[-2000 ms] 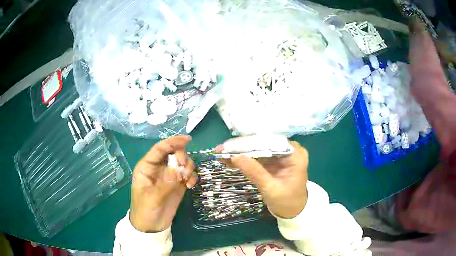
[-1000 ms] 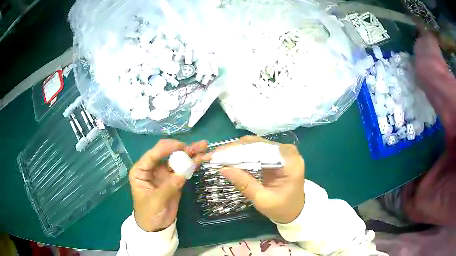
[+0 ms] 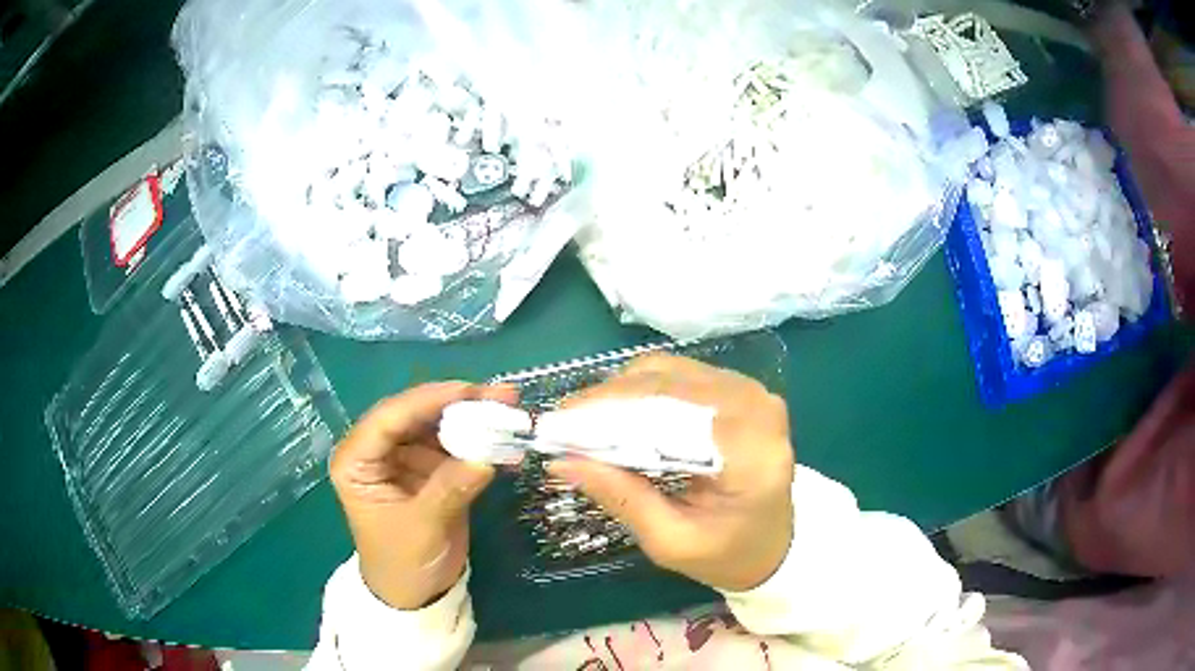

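My left hand (image 3: 404, 492) holds a chunky white plastic cap (image 3: 485, 431) between thumb and fingers. My right hand (image 3: 708, 492) holds a long white piece (image 3: 636, 431), which points left. The cap and the long piece meet end to end; whether a shaft sits between them is hidden. Below and behind my hands is the clear shaft tray (image 3: 577, 573), full of loose metal shafts (image 3: 566, 522). The slotted blister tray (image 3: 197, 459) lies at the left, with finished assemblies (image 3: 216, 319) at its top.
The left parts bag (image 3: 282, 249) and right parts bag (image 3: 813, 269) stand behind my hands. A blue parts bin (image 3: 979, 334) with white caps is at the right, beside a neighbour's pink sleeve (image 3: 1140, 105). A label card (image 3: 135, 219) lies far left. Pale slender pieces (image 3: 967, 55) lie top right.
The white cap in my left hand has turned and moved against the end of the long white piece. My right hand has shifted slightly left. The neighbour's arm has moved back from the bin.
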